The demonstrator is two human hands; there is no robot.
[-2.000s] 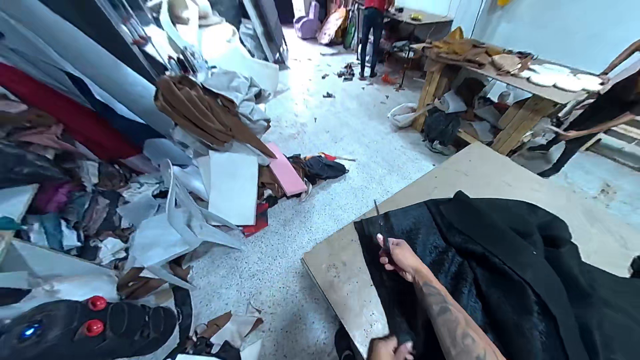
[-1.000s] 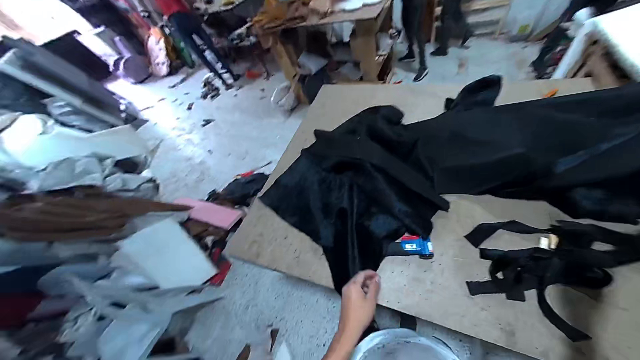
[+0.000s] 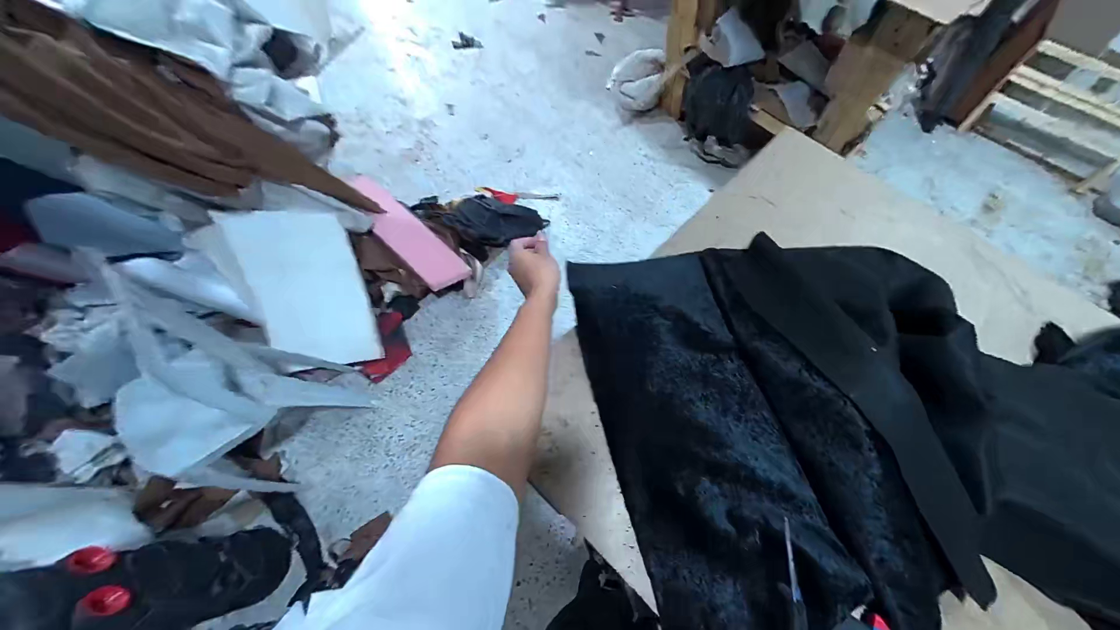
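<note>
My left hand [image 3: 532,262] is stretched out past the left edge of the table, over the floor beside a heap of scraps. Its fingertips are together; whether something small is between them cannot be told. A black short-haired hide or fur-like fabric [image 3: 700,420] lies on the board tabletop [image 3: 787,184], its edge just right of my left wrist. More black fabric [image 3: 875,350] is folded over it. At the bottom edge, a thin metal blade [image 3: 792,560], apparently of scissors, points up over the fur. My right hand is not in view.
Pink foam block [image 3: 416,236], white sheet [image 3: 297,284], brown material [image 3: 157,105] and pale scraps [image 3: 184,394] lie piled at left. A dark garment-like heap [image 3: 494,219] is on the floor. Across the floor stand a wooden workbench [image 3: 862,74] and a white bag [image 3: 637,80].
My left hand was at the black material's lower edge a second ago; now it is out over the floor. My right hand, seen two seconds ago with a blade, has left view. The view has swung.
</note>
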